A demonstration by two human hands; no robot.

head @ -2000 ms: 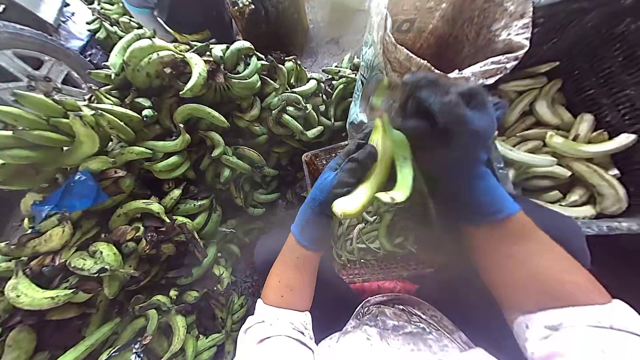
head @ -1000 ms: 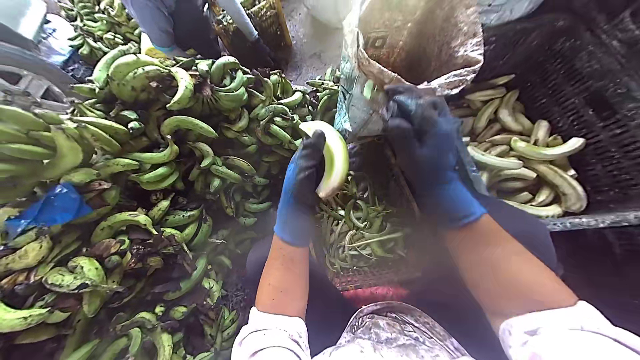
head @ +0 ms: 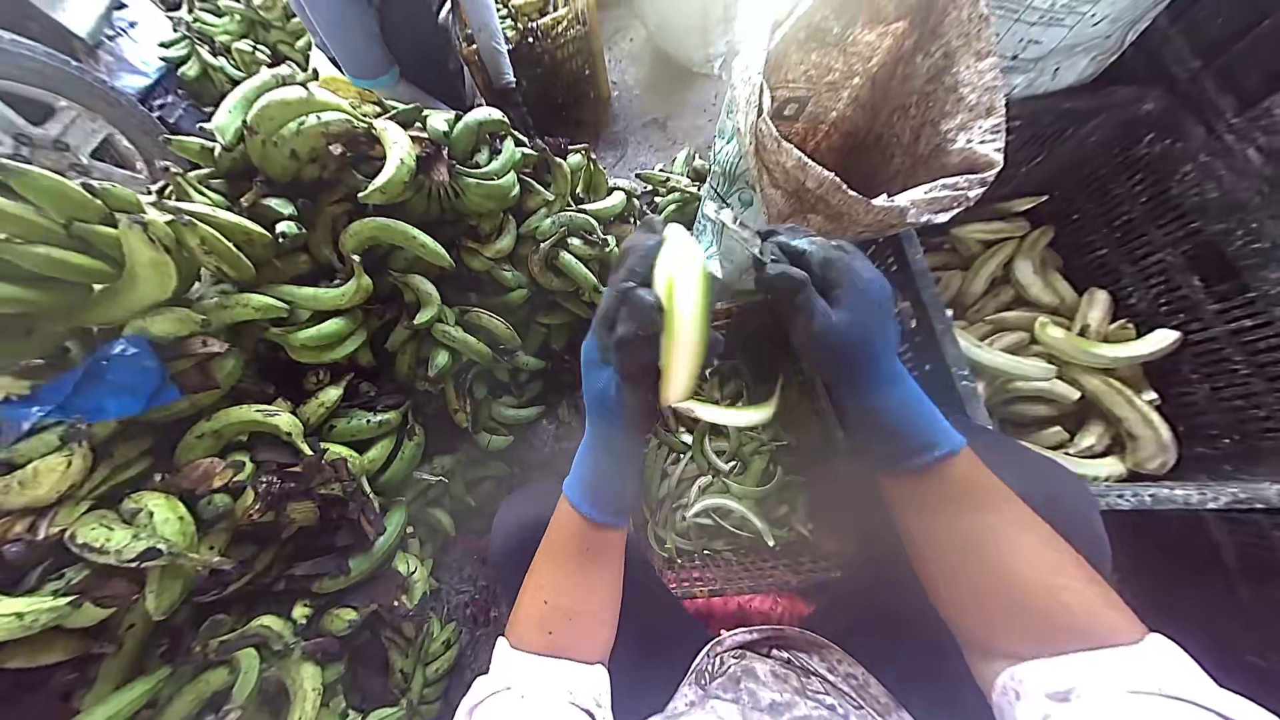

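Note:
My left hand [head: 625, 350], in a blue glove with dark palm and fingers, holds a partly peeled green plantain [head: 682, 310] upright. My right hand [head: 840, 320], gloved alike, is closed around a small tool [head: 740, 232], perhaps a peeling knife, whose tip points toward the plantain. Just below the plantain a strip of peel [head: 738, 408] hangs or falls; which of the two I cannot tell. Beneath my hands, a crate [head: 745, 575] between my knees holds many green peels [head: 730, 500]. Peeled plantains [head: 1130, 410] lie in a black plastic crate [head: 1200, 230] at my right.
A large heap of green plantains [head: 390, 240] fills the left side, with a blue plastic piece [head: 95, 385] on it. A stained woven sack [head: 880, 120] stands open ahead. A wheel [head: 70, 100] is at the upper left. Another person [head: 370, 50] is near a yellowish crate [head: 560, 70].
Two seconds ago the plantain in my left hand had a wide green strip hanging beside it. That strip is off it one second ago, and the plantain has since turned in my hand.

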